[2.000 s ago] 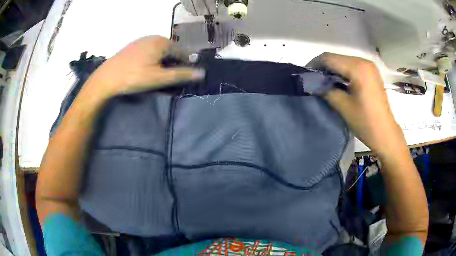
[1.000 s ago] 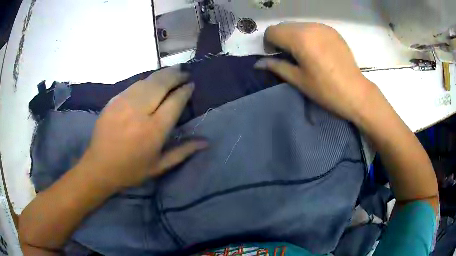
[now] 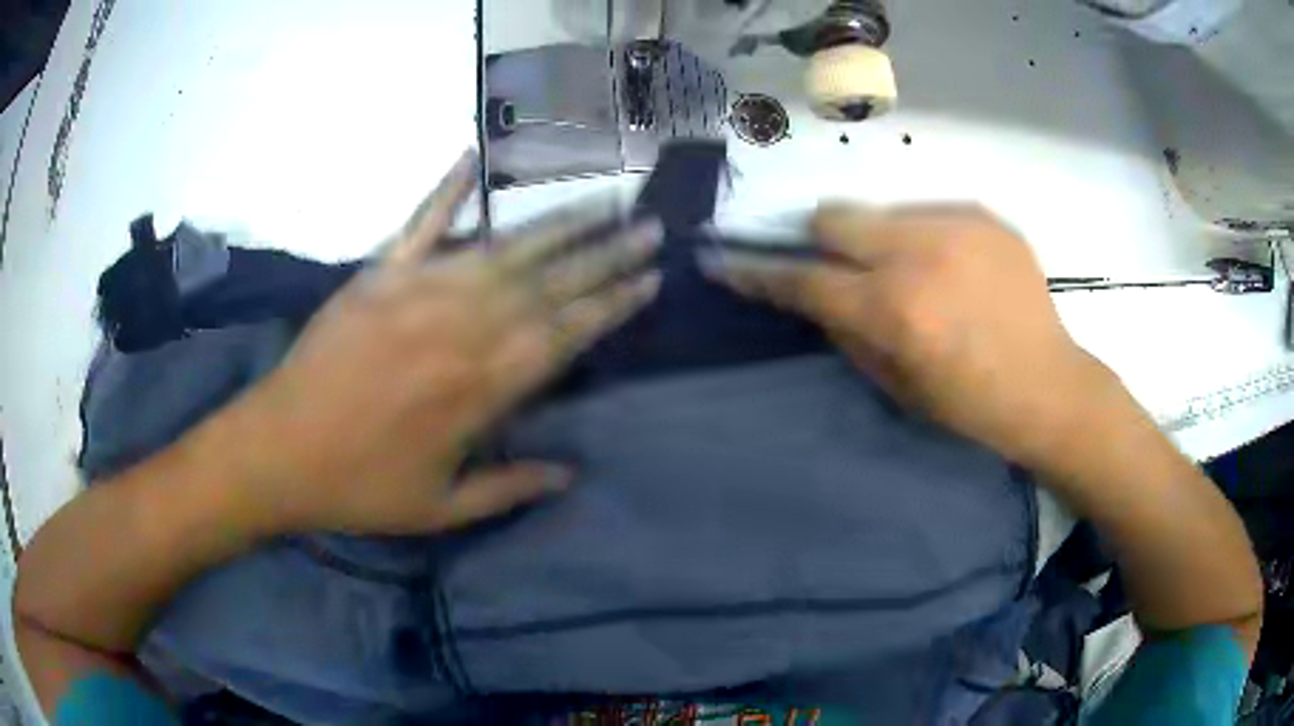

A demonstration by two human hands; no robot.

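Observation:
The blue-grey part-sewn garment (image 3: 738,496) lies over the table's front and the lap. A navy-black panel (image 3: 710,329) runs along its far edge, and a short dark strip (image 3: 686,182) sticks up from it towards the needle area. My left hand (image 3: 440,355) lies flat on the garment and dark panel, fingers spread, slightly blurred. My right hand (image 3: 922,305) has thumb and fingers closed on the dark panel's upper edge, right of the strip. The fingertips of both hands are close together, on either side of the strip.
The presser foot area (image 3: 643,88) and metal plate (image 3: 554,114) are just beyond the strip. A cream ribbed knob (image 3: 852,81) is on the machine at the upper right. The white table (image 3: 284,114) surrounds the cloth. More dark cloth hangs at the lower right.
The garment and both hands have moved back from the needle area, and the strip's end is now clear of the presser foot. The cream knob shows again at the top.

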